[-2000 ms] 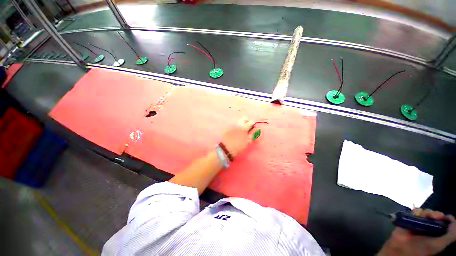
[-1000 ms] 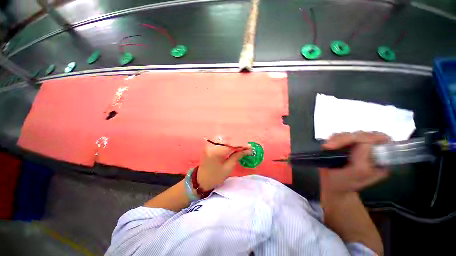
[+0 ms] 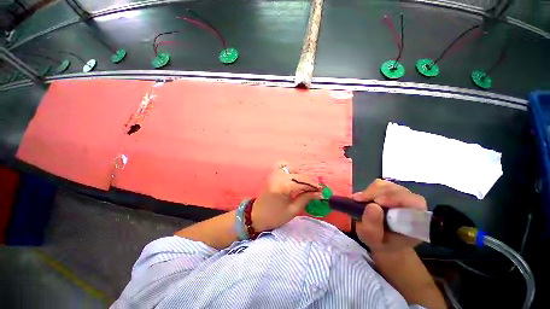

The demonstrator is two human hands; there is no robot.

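My left hand [image 3: 288, 196] holds a green round circuit board [image 3: 318, 207] by its edge over the red sheet's near edge, with its dark and red lead wires pointing left. My right hand [image 3: 386, 211] grips the dispensing syringe [image 3: 409, 223], dark at the front and whitish behind. The syringe's front end is at the board; its needle tip is hidden or too small to tell. A black cap with a brass and blue air fitting [image 3: 470, 235] sits at its rear, and a clear air hose [image 3: 520, 265] curves down from it.
The red sheet [image 3: 229, 133] lies under my left hand. A white cloth or paper [image 3: 437, 158] is right of it. Several boards lie on the green belt behind the metal rail, both sides of a beige bar [image 3: 309, 48]. A blue tray [image 3: 540, 121] is at the right edge.
The syringe has moved left from beside the board until its front meets it. The board is now partly covered. Earlier, my right hand held the syringe lower right, away from the board.
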